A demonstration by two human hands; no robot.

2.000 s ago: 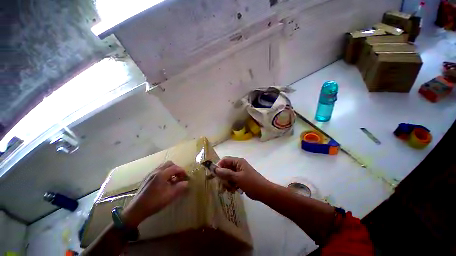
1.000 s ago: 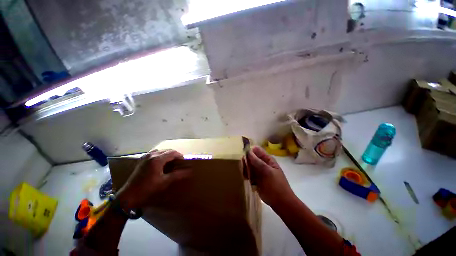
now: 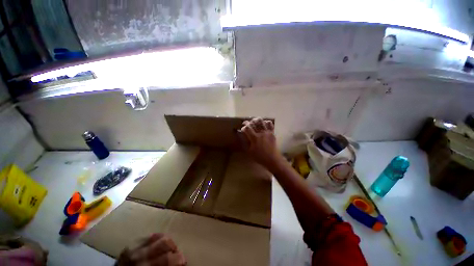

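The large brown carton [image 3: 244, 197] stands on the white bench with its top opened. Its far flap [image 3: 202, 130] stands up and its near flap [image 3: 218, 239] lies folded outward. Two side flaps lie nearly flat, with a gap between them showing a brown surface with shiny clear tape [image 3: 200, 189]. My right hand [image 3: 258, 139] has its fingers curled over the far flap's upper right part; a small dark thing shows beside the fingers, too unclear to name. My left hand [image 3: 150, 252], blurred and cut off by the bottom edge, is curled over the near flap.
Left: dark flask [image 3: 96, 145], dark bagged bundle [image 3: 112, 180], tape dispenser [image 3: 78, 210], yellow container [image 3: 21, 195]. Right: cloth bag [image 3: 332, 163], turquoise bottle [image 3: 390, 176], two more dispensers [image 3: 365, 212] [image 3: 451, 240], a thin strip [image 3: 416, 227], brown cartons [image 3: 449, 156]. The wall [image 3: 187, 114] stands behind.
The carton's top has gone from closed to open, its outer flaps folded apart. My right hand has moved to the far flap, my left hand down to the near flap. The view has shifted left.
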